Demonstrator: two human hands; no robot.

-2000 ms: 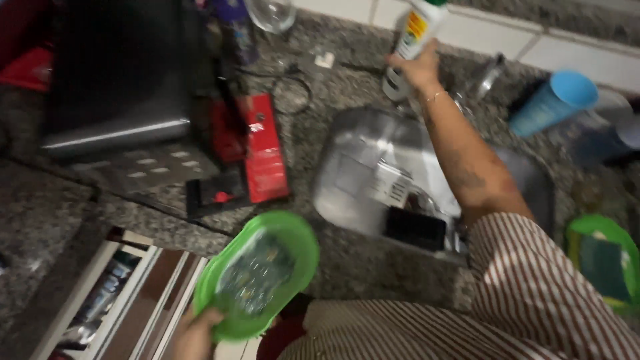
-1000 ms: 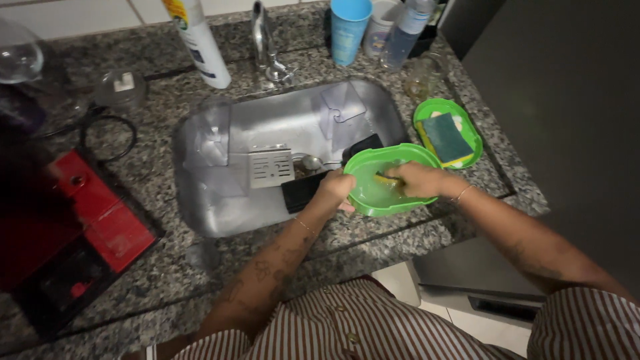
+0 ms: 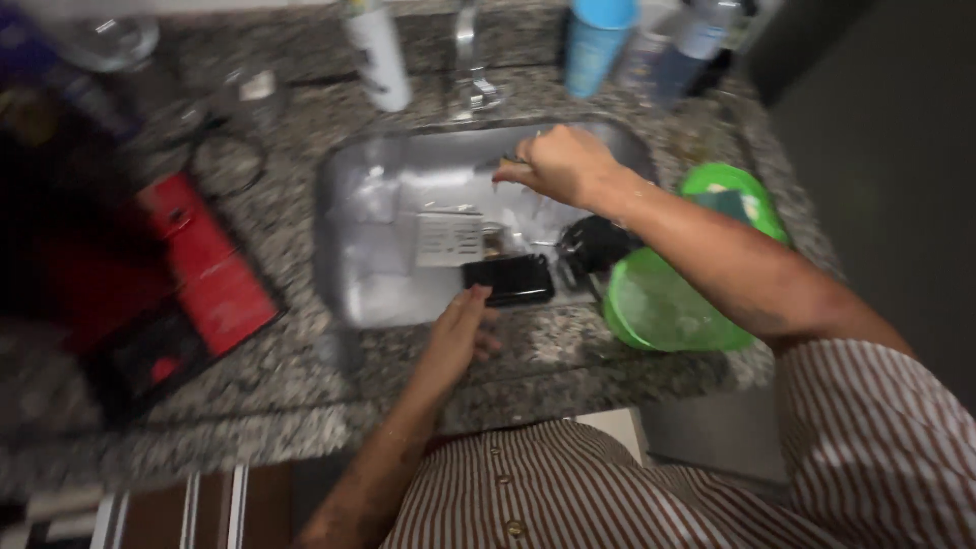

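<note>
My right hand (image 3: 568,164) is raised over the back right of the stainless steel sink (image 3: 343,290), closed on a small yellowish thing that is mostly hidden by the fingers. At the sink's front edge, my left hand (image 3: 457,324) has its fingertips at a black rectangular piece (image 3: 509,280); whether it grips it is unclear. Behind that piece lies a slotted metal plate (image 3: 450,239). Clear plastic pieces (image 3: 374,194) lie at the sink's left side, and a round black item (image 3: 598,242) at its right. The green plastic container (image 3: 671,309) rests on the right front rim, below my right forearm.
A chrome faucet (image 3: 476,80), a white bottle (image 3: 379,57) and a blue cup (image 3: 597,46) stand behind the sink. On the right is a green dish (image 3: 762,202) with a sponge (image 3: 724,203). A red and black appliance part (image 3: 217,282) lies at left.
The green container, between both hands a second ago, now rests on the counter's front right. My right hand has moved over the sink's back. The white bottle, held two seconds ago, stands behind the sink.
</note>
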